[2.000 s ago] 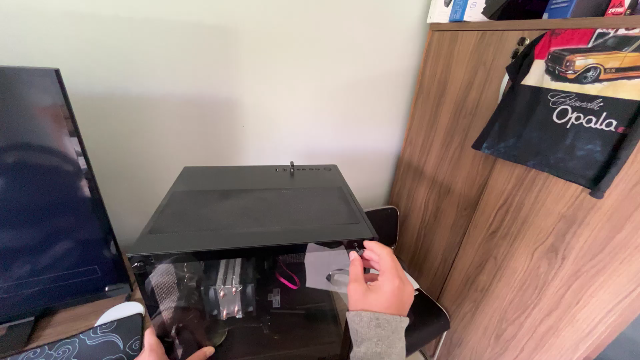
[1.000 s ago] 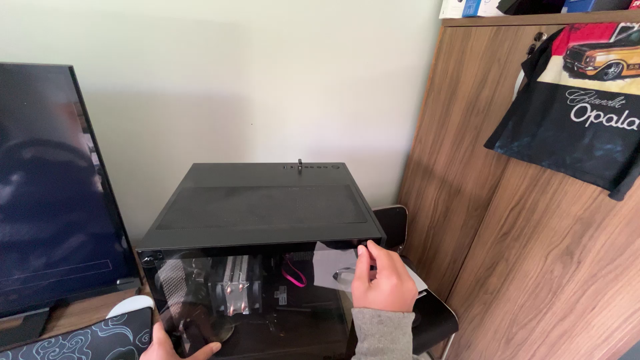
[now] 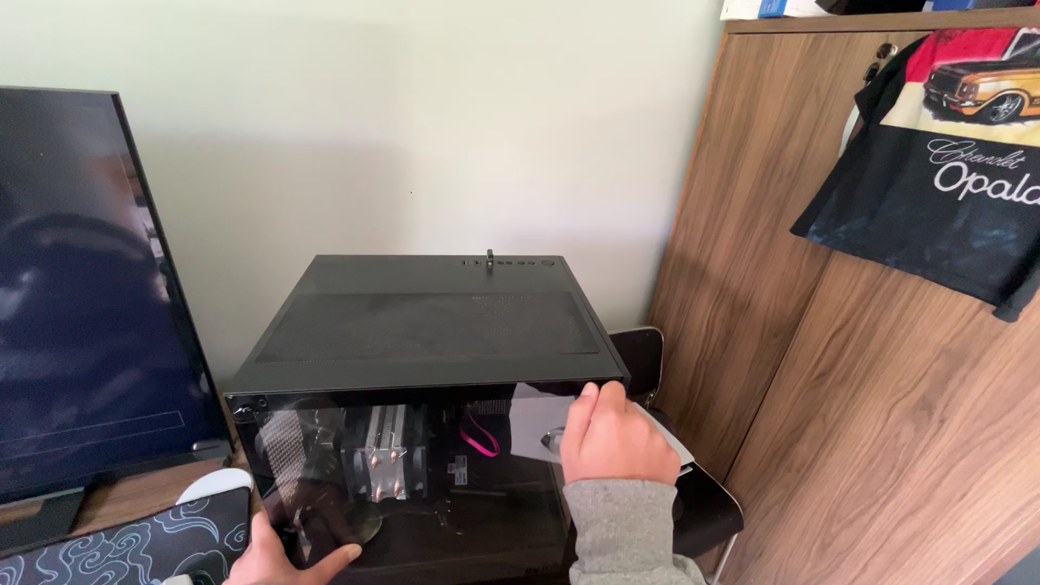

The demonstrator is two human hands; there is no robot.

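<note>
A black desktop computer case (image 3: 422, 337) stands in the middle, its glass side panel (image 3: 487, 520) facing me. Through the glass show a CPU tower cooler (image 3: 387, 455) and a pink strap (image 3: 479, 439). At the panel's upper right corner, my right hand (image 3: 613, 435) has its fingers closed together; whatever lies under the fingertips is hidden. My left hand (image 3: 296, 552) rests at the lower left of the case with thumb and fingers spread, the thumb against the glass. A small USB plug (image 3: 490, 260) stands up from the top ports.
A monitor (image 3: 89, 301) is on the left, with a white round object (image 3: 215, 485) and a patterned desk mat (image 3: 154, 532) below it. A black chair (image 3: 707, 496) is right of the case, beside a wooden cabinet (image 3: 747, 203) with a hanging T-shirt (image 3: 959, 187).
My right hand stays at the upper right corner; its fingers are now drawn together and its back is turned more towards me. My left hand remains at the lower left of the case.
</note>
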